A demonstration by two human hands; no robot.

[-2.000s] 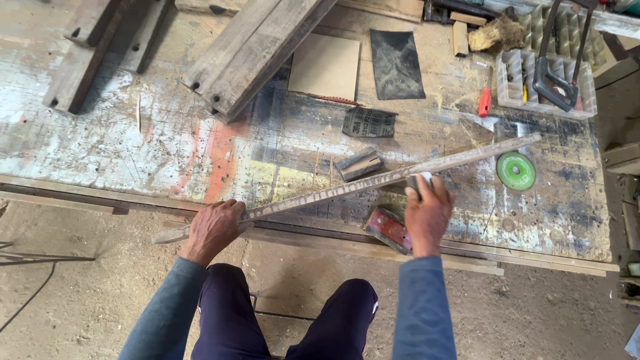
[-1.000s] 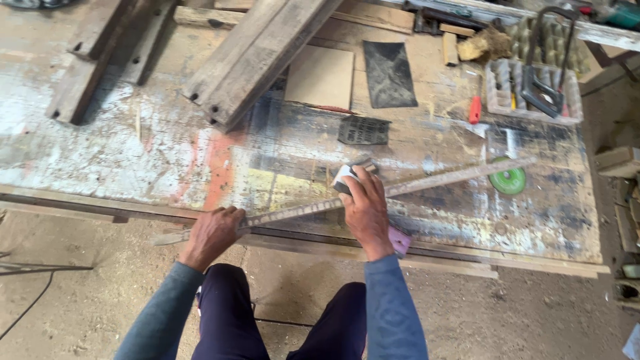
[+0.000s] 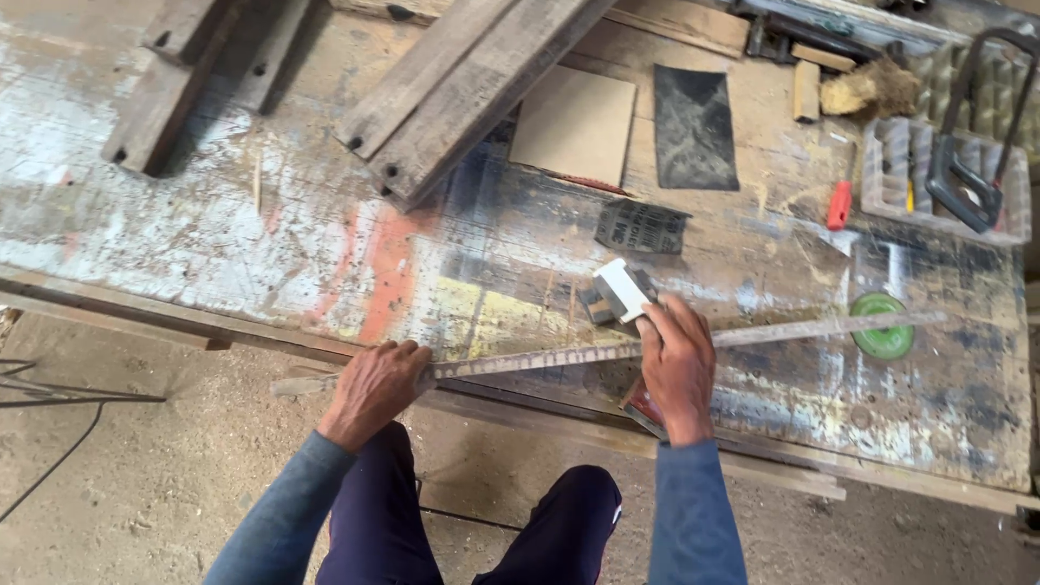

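Note:
A long thin wooden strip [image 3: 532, 360] with dark cross marks lies aslant over the front edge of the workbench. My left hand [image 3: 380, 388] is closed around the strip near its left end. My right hand [image 3: 678, 357] grips a small block with a white face [image 3: 622, 290], its fingers just above the strip. Behind that block sits a small dark block [image 3: 597, 309], partly hidden. A reddish block [image 3: 642, 406] rests at the bench edge, partly under my right wrist. The strip's right end crosses a green disc [image 3: 882, 327].
Sandpaper pieces [image 3: 646, 226] [image 3: 696, 126] and a tan square sheet [image 3: 574, 126] lie farther back. Thick wooden beams [image 3: 479, 89] stand at the back left. A red-handled tool [image 3: 839, 205], a divided plastic box [image 3: 886, 175] and a hacksaw [image 3: 963, 183] are at the right.
My right hand moved left along the strip between the first and second frames, and is now farther right again. The left hand stays at the strip's left part.

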